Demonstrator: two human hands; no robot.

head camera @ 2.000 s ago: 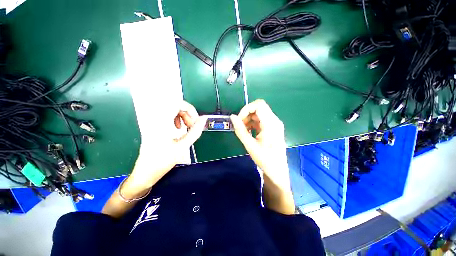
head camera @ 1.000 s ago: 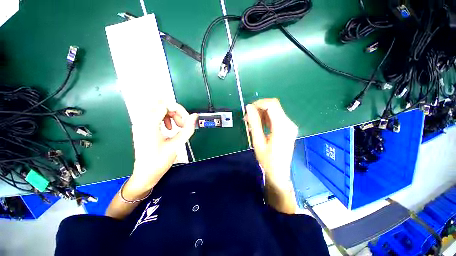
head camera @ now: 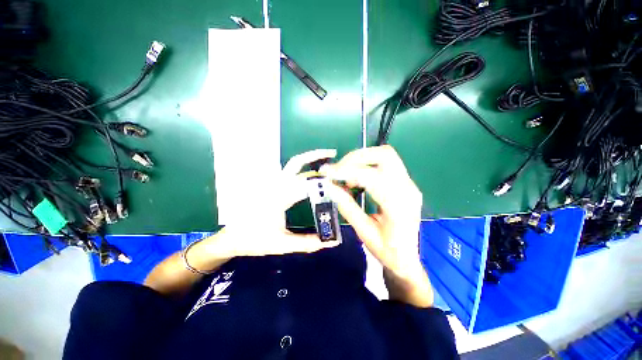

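Observation:
The port module (head camera: 324, 211) is held near the mat's front edge, turned so its pale face with the blue VGA socket (head camera: 326, 226) runs up and down. My left hand (head camera: 271, 211) grips it from the left, with fingers at its top and thumb at its lower end. My right hand (head camera: 380, 204) has its fingertips at the upper end of the module face; whether they pinch anything there is hidden. The white label sheet (head camera: 246, 119) lies left of the module, partly under my left hand.
A slim black tool (head camera: 303, 75) lies beyond the sheet. A folded cable bundle (head camera: 445, 79) lies to the right. Heaps of black cables lie left (head camera: 42, 133) and right (head camera: 605, 112), the left with a green tag (head camera: 49, 216). Blue bins (head camera: 524, 274) stand along the near edge.
The module has been turned from level to upright and moved right and slightly nearer. My left hand has shifted its grip around it. My right hand, away from it a second ago, is back at its face.

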